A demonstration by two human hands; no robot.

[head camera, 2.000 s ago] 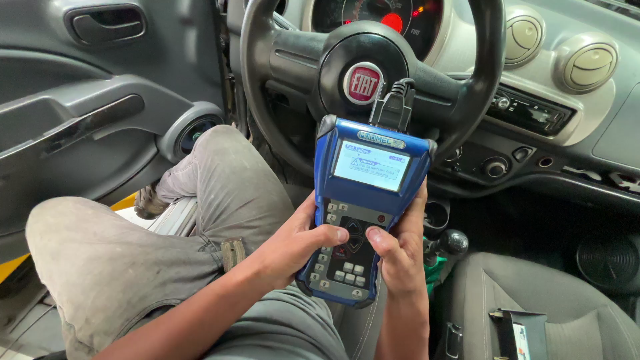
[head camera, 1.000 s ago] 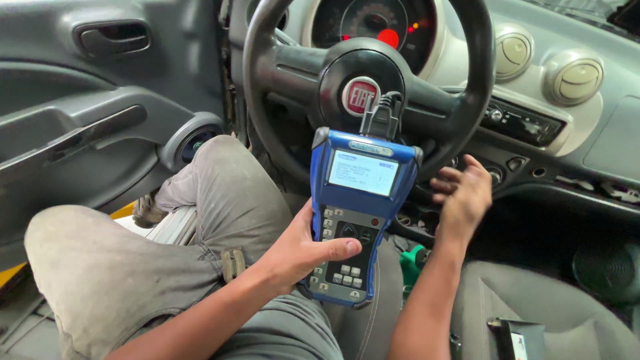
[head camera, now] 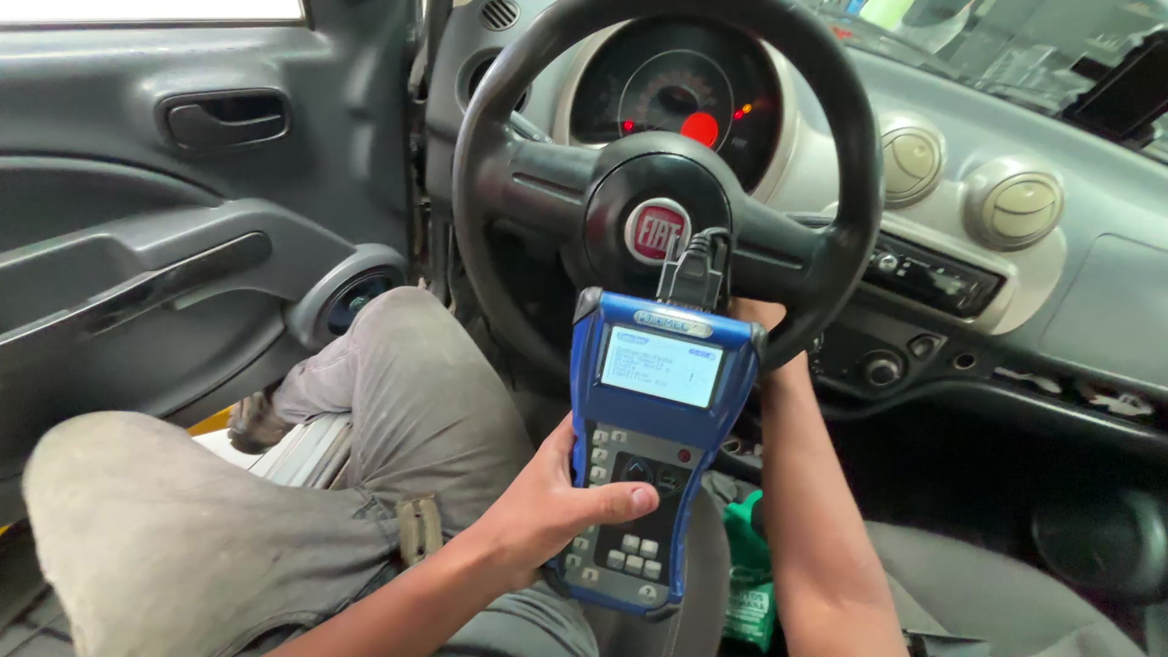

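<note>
A blue handheld diagnostic scanner [head camera: 652, 447] with a lit screen is tilted up in front of the steering wheel [head camera: 853, 164]. My left hand [head camera: 566, 506] grips its left side, the thumb lying over the keypad. A black cable connector [head camera: 695, 269] is plugged into the scanner's top edge. My right hand [head camera: 759, 315] reaches behind the lower right of the wheel rim; only a part near the wrist shows, and its fingers are hidden behind the scanner and wheel. Red and orange lights glow in the instrument cluster [head camera: 675, 87].
The door panel [head camera: 182, 246] stands at the left. Right of the wheel are round air vents [head camera: 1013, 203], a car radio [head camera: 935, 274] and a control knob [head camera: 883, 367]. A green item [head camera: 748, 584] lies beside the passenger seat [head camera: 985, 584].
My right hand was on the scanner's right side, then let go and moved off to the right; now it is behind the wheel rim. My left hand has kept its hold. The scanner's display has changed.
</note>
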